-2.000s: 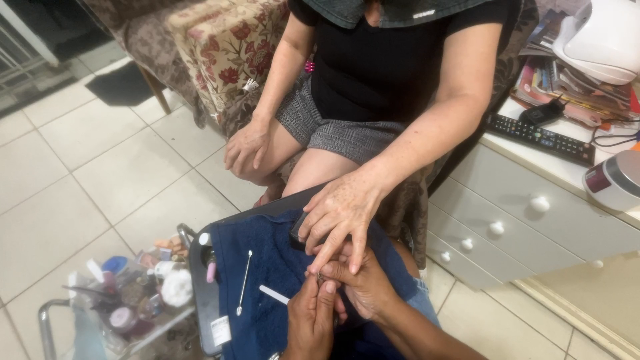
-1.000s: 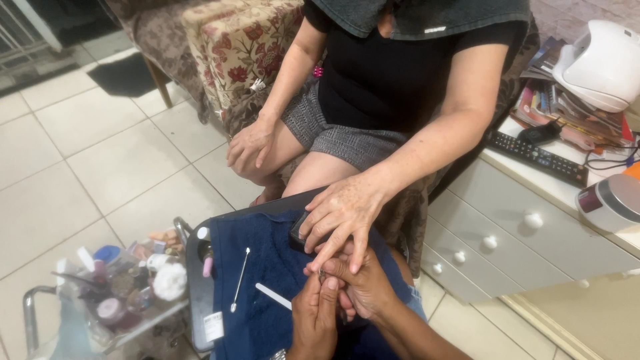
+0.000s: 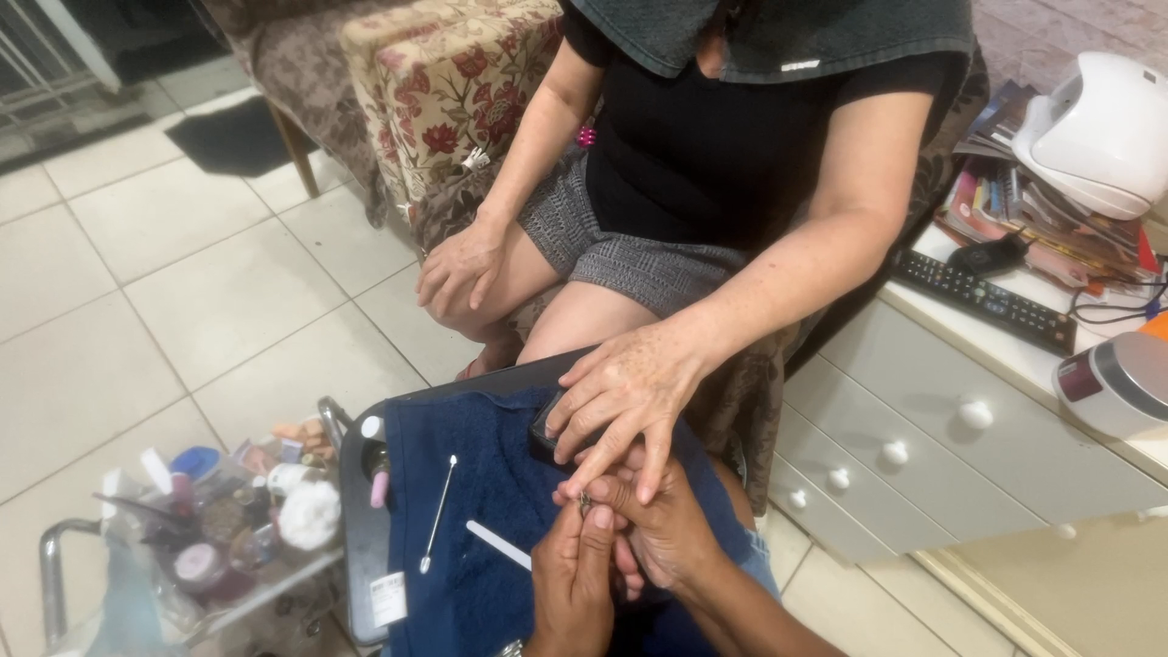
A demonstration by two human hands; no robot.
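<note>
A small metal nail tool (image 3: 585,502) is pinched in my left hand (image 3: 575,570), its tip at a fingertip of the seated person's hand (image 3: 639,383). My right hand (image 3: 666,525) holds that finger from below and beside it, thumb on top. The person's other fingers rest on a black box-like object (image 3: 542,436), mostly covered. Beneath lies a dark blue towel (image 3: 488,456) on a black tray (image 3: 363,520). A white nail file (image 3: 498,545) and a thin double-ended metal implement (image 3: 439,514) lie on the towel, left of my hands.
At lower left, a trolley (image 3: 265,579) carries jars, bottles and cotton (image 3: 309,516). A small pink-and-white bottle (image 3: 378,488) stands at the tray's left side. On the right, a chest of drawers (image 3: 922,411) holds a remote control (image 3: 985,301), magazines and a white nail lamp (image 3: 1095,132).
</note>
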